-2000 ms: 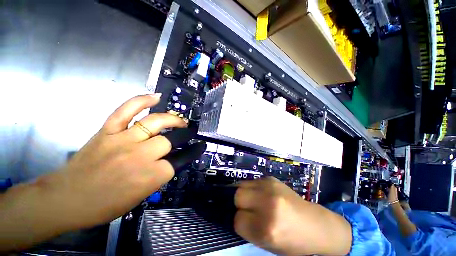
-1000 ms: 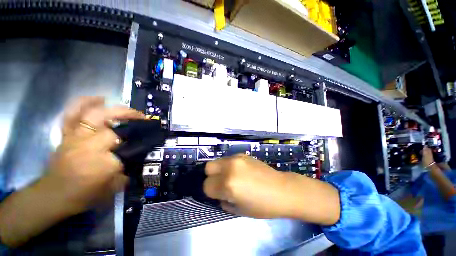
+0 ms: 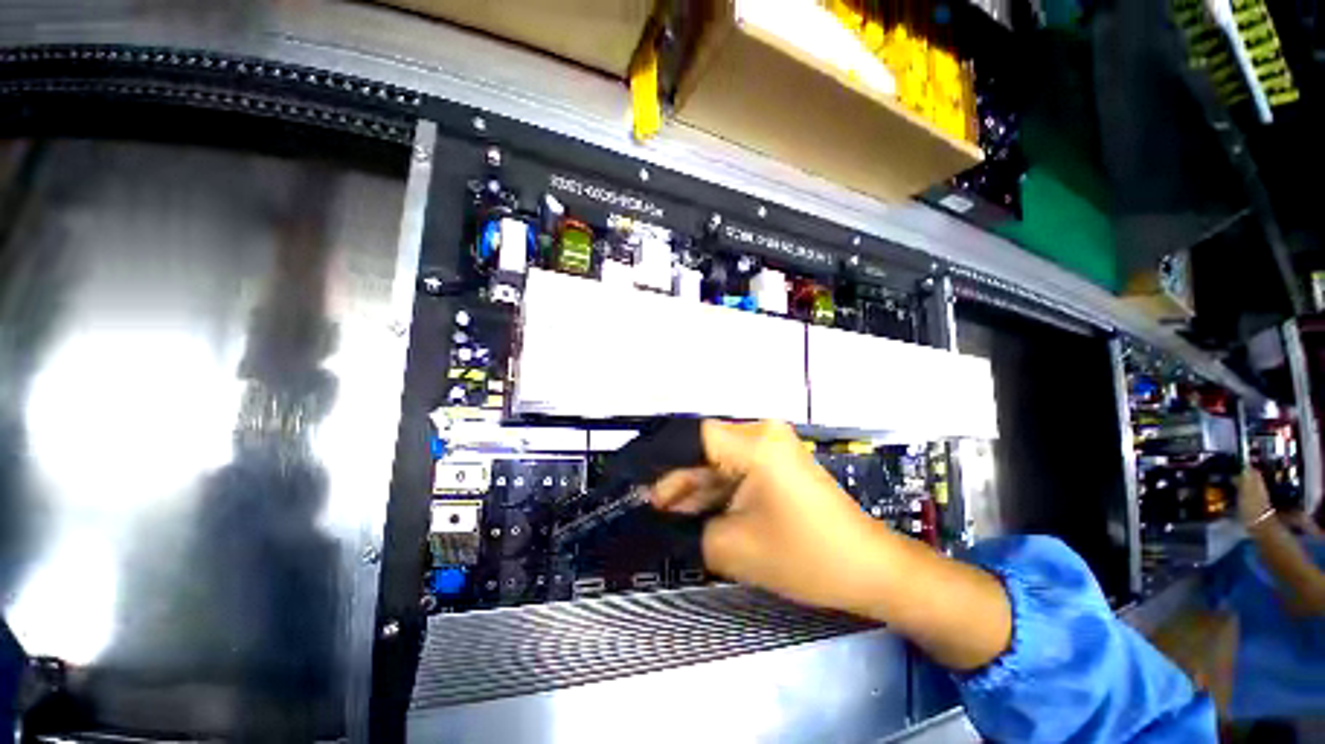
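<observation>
A large black circuit board (image 3: 400, 523) lies in front of me, with a smooth white heatsink (image 3: 661, 349) along its upper part and a finned heatsink (image 3: 581, 640) along its lower edge. My right hand (image 3: 756, 502), with black finger cots, is over the board between the heatsinks. Its fingers are closed on a thin, greyish elongated item (image 3: 599, 515) that points down-left to a group of black parts (image 3: 526, 531); its type is unclear. The fingers and cots hide part of the board. My left hand is out of the picture.
A metal plate (image 3: 189, 393) lies left of the board. A cardboard box (image 3: 814, 102) with yellow parts stands above the rail (image 3: 581, 116). Another person's hand (image 3: 1253, 494) works at a further board on the right.
My left hand has left the picture from the left side of the board. My right hand has moved a little right and up, and the thin item now shows. The view has turned and shifted.
</observation>
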